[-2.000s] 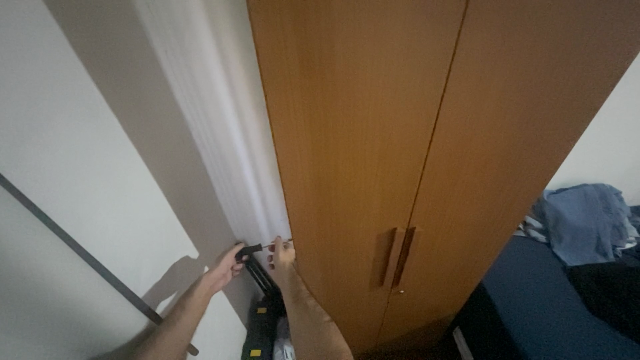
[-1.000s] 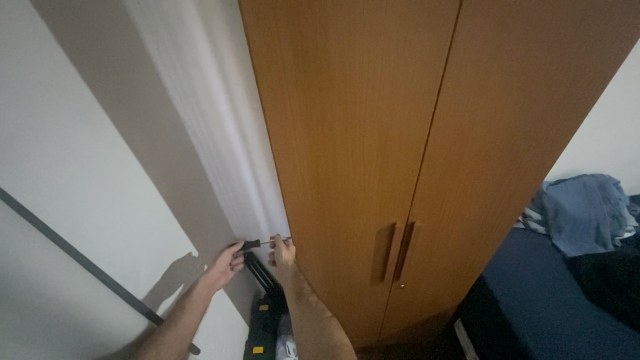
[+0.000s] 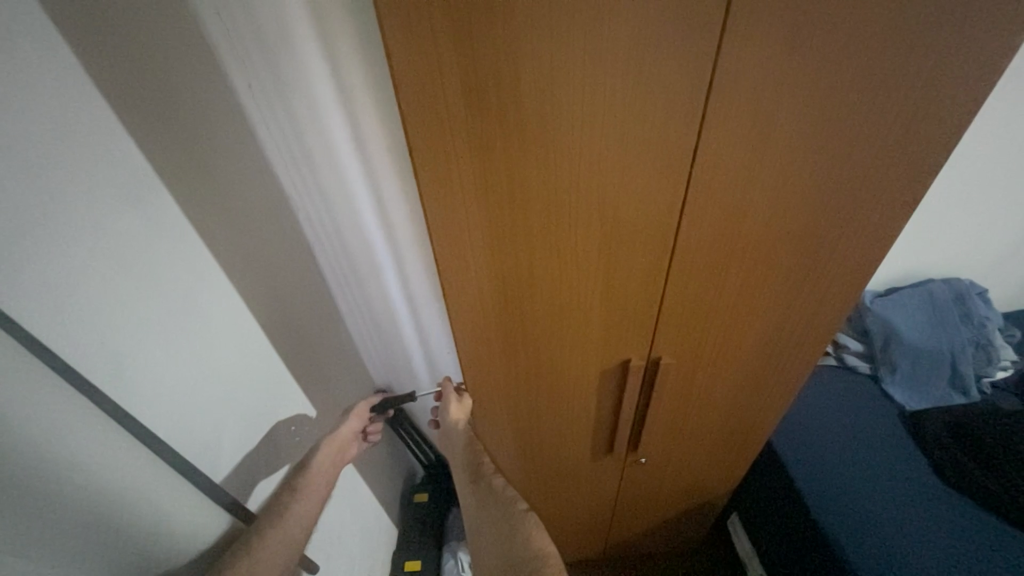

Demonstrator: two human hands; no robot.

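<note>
My left hand [image 3: 368, 426] is closed around the black handle of a screwdriver [image 3: 396, 401], low beside the wardrobe's left edge. The metal shaft points right, toward the fingers of my right hand [image 3: 452, 406]. Those fingers pinch around the shaft's far end at the side of the wooden wardrobe [image 3: 552, 240]; the tip and whatever it meets are hidden by them. Two tall wooden doors form the wardrobe's front, both closed, with vertical wooden handles [image 3: 628, 406] near the middle and a small keyhole lock [image 3: 641, 461] under them.
Below my hands stands a black case with yellow latches [image 3: 421, 498], with a black extended handle. A pale wall lies left, crossed by a dark grey bar [image 3: 120, 416]. At right, a bed with a dark blue cover [image 3: 860, 456] holds a heap of blue clothing [image 3: 932, 340].
Both hands stay at the same spot by the wardrobe's edge, holding the screwdriver. The handle's angle has shifted slightly in my left hand.
</note>
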